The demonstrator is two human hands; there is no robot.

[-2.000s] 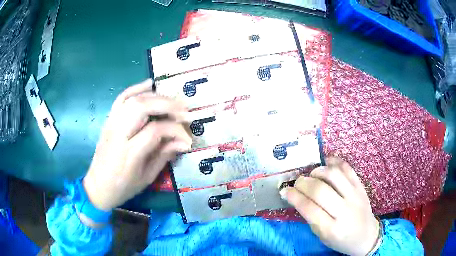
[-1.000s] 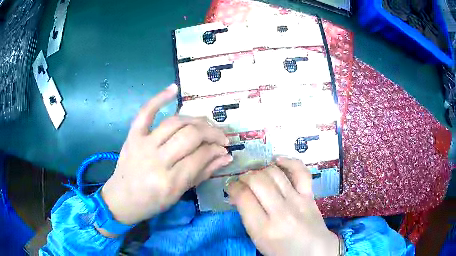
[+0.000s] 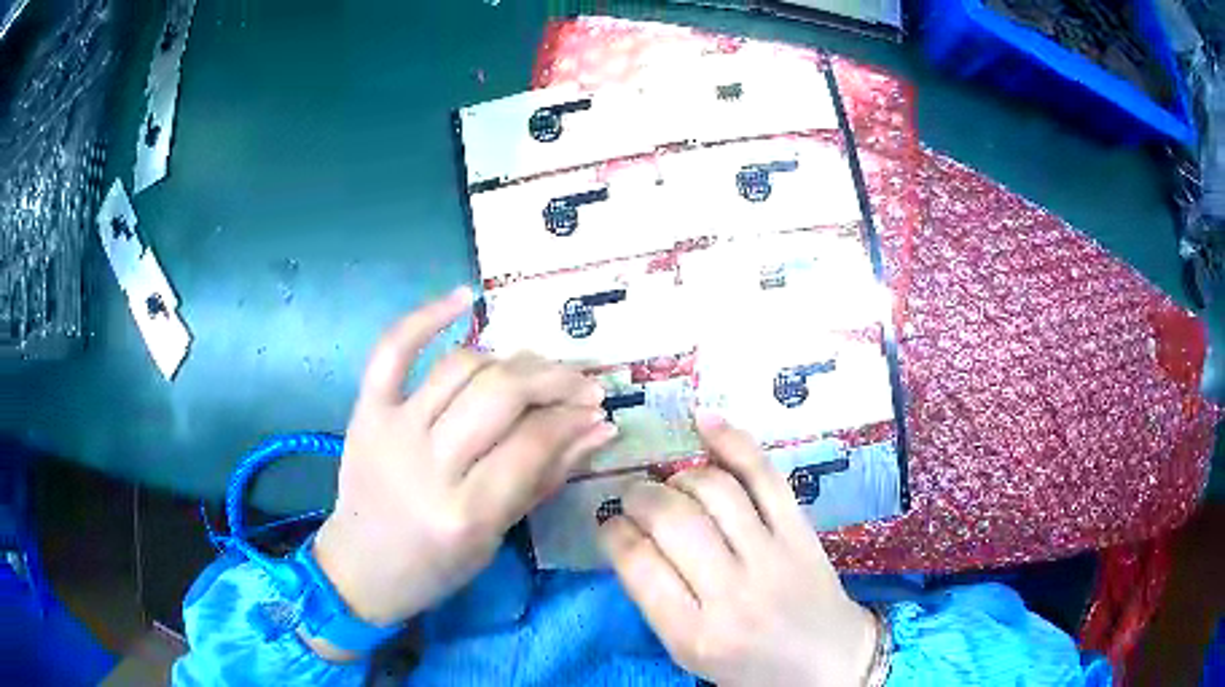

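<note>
The panel sheet (image 3: 631, 289) lies in front of me, two columns of silver plates with black round grid marks and short bars, dark strips along its sides. My left hand (image 3: 464, 450) rests over its lower left part, fingertips bent together at a plate's black mark. My right hand (image 3: 732, 550) lies over the lowest plates, fingers curled, fingertips near the sheet's middle. Whether either hand pinches something small between the fingertips cannot be told. The lower left marks are partly hidden by the fingers.
Red-pink bubble wrap (image 3: 1048, 389) lies under and right of the sheet. A blue bin (image 3: 1061, 81) with dark pieces is at the upper right. Loose silver plates (image 3: 144, 279) and a clear tray (image 3: 51, 201) are at the left. A blue coiled cord (image 3: 242, 477) runs by my left wrist.
My right hand has come from the sheet's lower right corner to its lower middle. My left hand has moved down and right. The sheet has shifted slightly in view.
</note>
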